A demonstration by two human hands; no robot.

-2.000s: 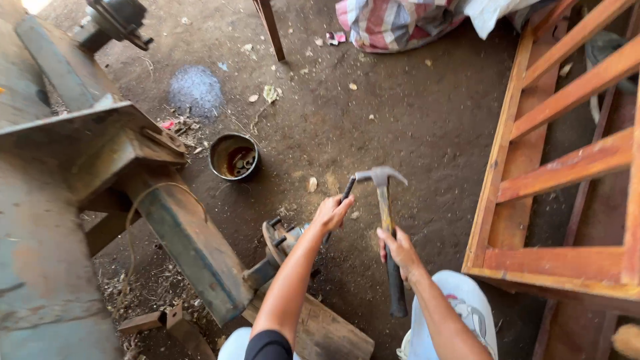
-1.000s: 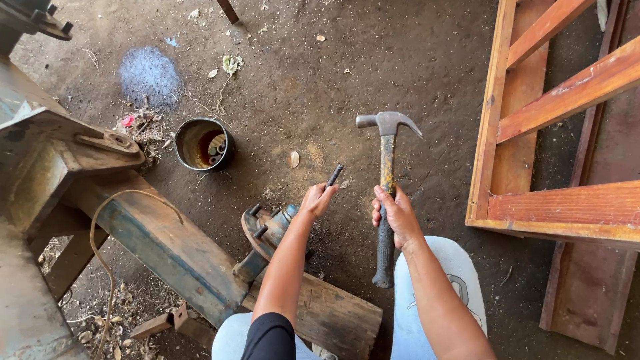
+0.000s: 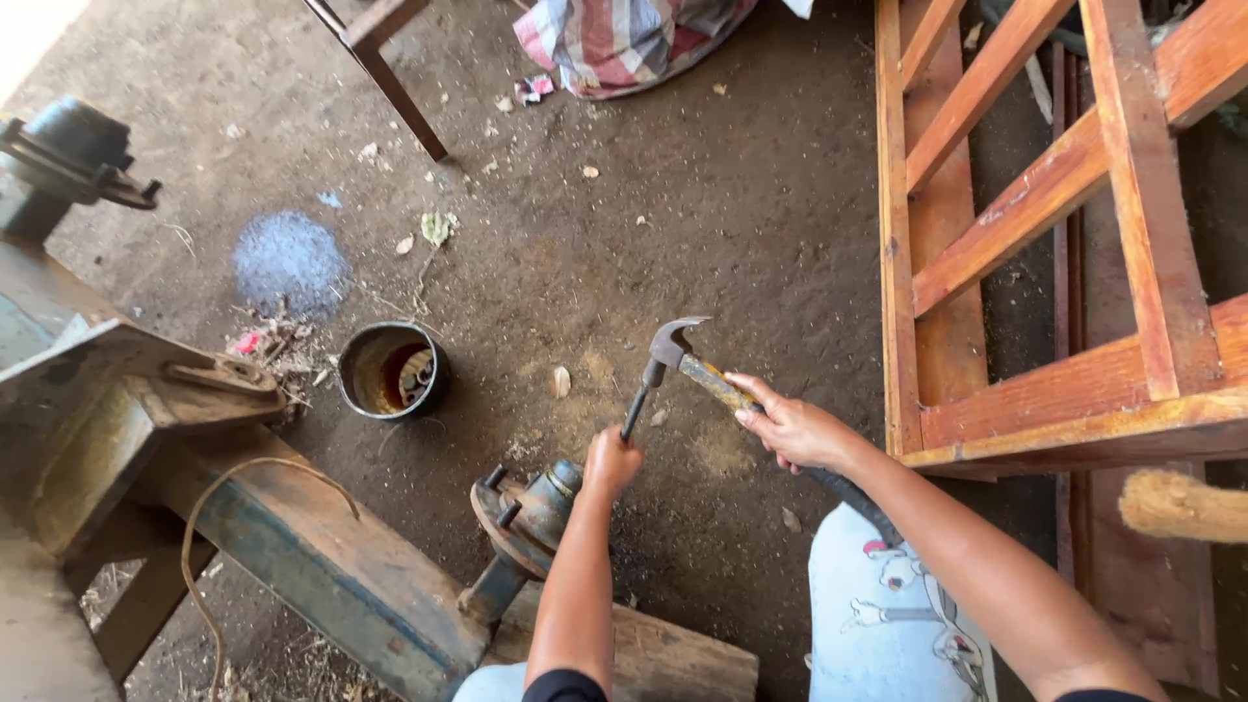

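Note:
My left hand [image 3: 612, 462] is closed around a thin metal rod [image 3: 636, 411], which points up and away from the fist. My right hand [image 3: 795, 429] grips a claw hammer [image 3: 717, 382] by its worn yellow and black handle. The hammer's head is at the upper end of the rod and appears to touch it. Just left of and below my left hand is a rusty wheel hub with studs [image 3: 526, 512], on the end of a heavy steel beam [image 3: 322, 556]. The rod's lower end is hidden in my fist.
A round metal pot [image 3: 392, 370] with small parts in brown liquid stands on the dirt floor. A wooden frame with slats [image 3: 902, 292] is at the right. A wooden block [image 3: 682, 653] lies under the hub. A striped woven sack [image 3: 624, 44] and a metal leg [image 3: 400, 97] are farther off.
The hammer was upright, apart from the rod, one second ago; now it is tilted, its head at the rod's upper end. My right hand has changed its angle.

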